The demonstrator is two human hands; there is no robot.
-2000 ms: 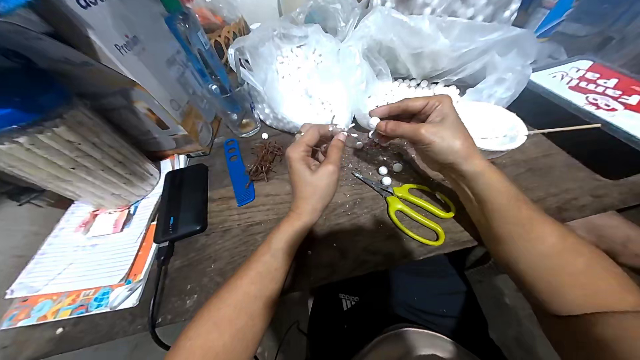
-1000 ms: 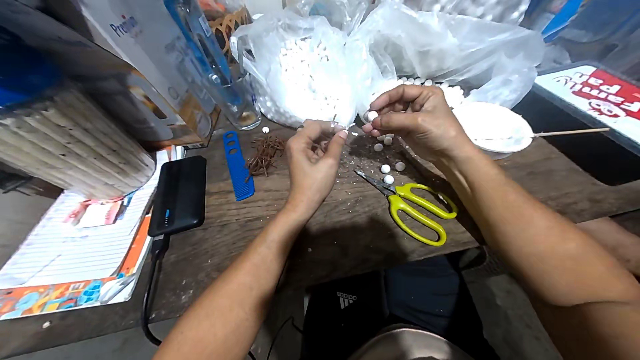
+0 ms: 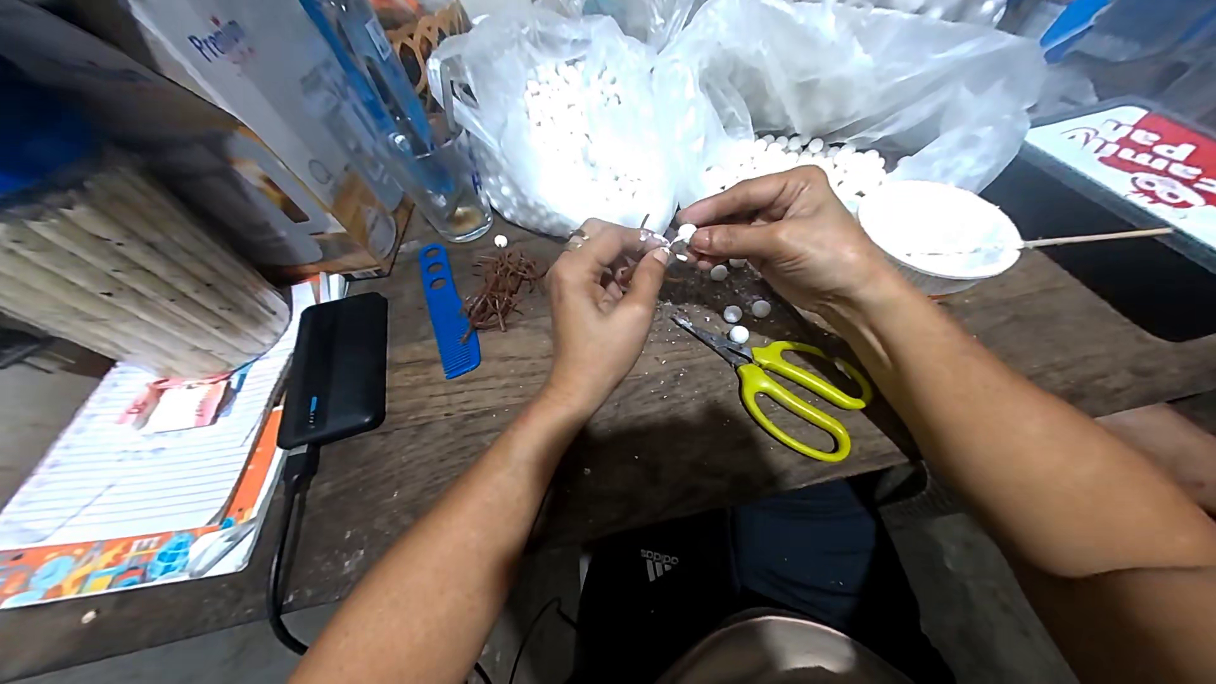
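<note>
My left hand (image 3: 608,294) pinches a thin stem-like piece with small white bits at its tip, partly hidden by the fingers. Touching or nearly touching it, a small white ball (image 3: 686,232) is held between the thumb and forefinger of my right hand (image 3: 788,237). Below the hands lie yellow-handled scissors (image 3: 798,408), blades towards the hands, with several white balls (image 3: 738,333) beside them. Left of my left hand are a pile of thin brown twig-like pieces (image 3: 502,285) and a blue plastic comb (image 3: 448,318). A white bowl (image 3: 936,233) holding a stick (image 3: 1097,238) stands right of my right hand.
Plastic bags of white balls (image 3: 589,123) stand behind the hands, near a glass mug (image 3: 461,204). At left are a black power bank (image 3: 334,370) with a cable, lined paper (image 3: 123,465) and a bundle of pale sticks (image 3: 133,266). A person's limb (image 3: 1164,446) shows at right.
The white ball in my right hand has come closer to the tip of the piece in my left hand. Both hands stay in about the same place over the table.
</note>
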